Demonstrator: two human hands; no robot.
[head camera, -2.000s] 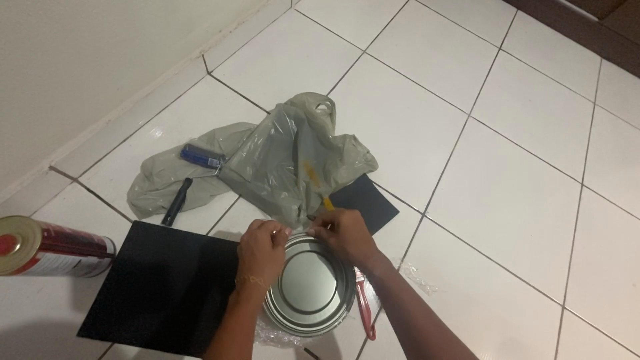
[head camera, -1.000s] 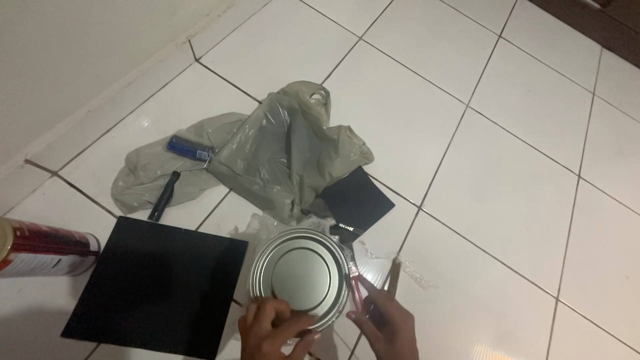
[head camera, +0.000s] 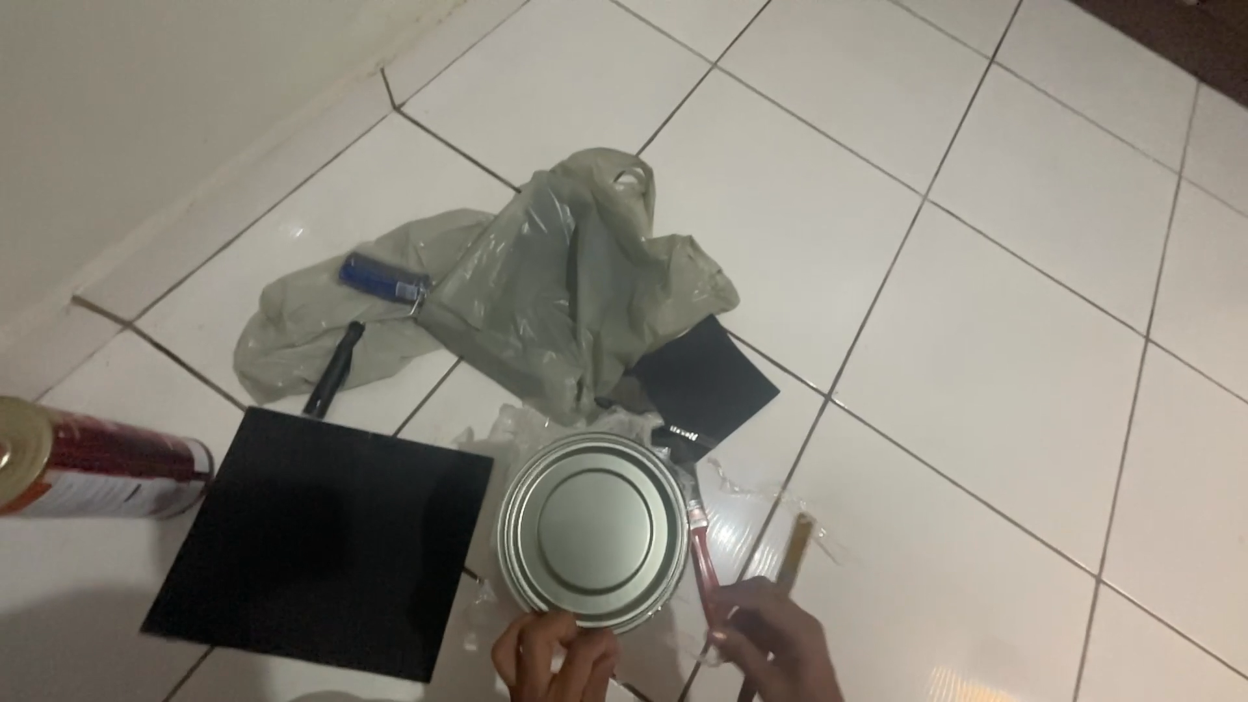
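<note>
A round metal can with a silvery lid (head camera: 595, 531) stands on crumpled clear plastic on the floor. My left hand (head camera: 556, 655) is at the lid's near rim, fingers curled; whether it grips anything cannot be told. To the right of the can, my right hand (head camera: 770, 634) is at the handle end of a red-handled paintbrush (head camera: 704, 565), fingertips against it. A thin brownish stick (head camera: 795, 551) runs beside that hand, its lower part partly hidden. Whether either item is firmly held is unclear.
A black square sheet (head camera: 327, 541) lies left of the can, a red metal can (head camera: 107, 463) beyond it. Behind are a grey-green plastic bag (head camera: 546, 283), a blue handle (head camera: 380, 278), a black handle (head camera: 336, 370) and a smaller dark sheet (head camera: 707, 385). A wall (head camera: 146, 117) rises at left.
Both hands were together at the lid's far rim two seconds ago; they have since moved apart and to the near side, the left by the rim, the right by the red handle.
</note>
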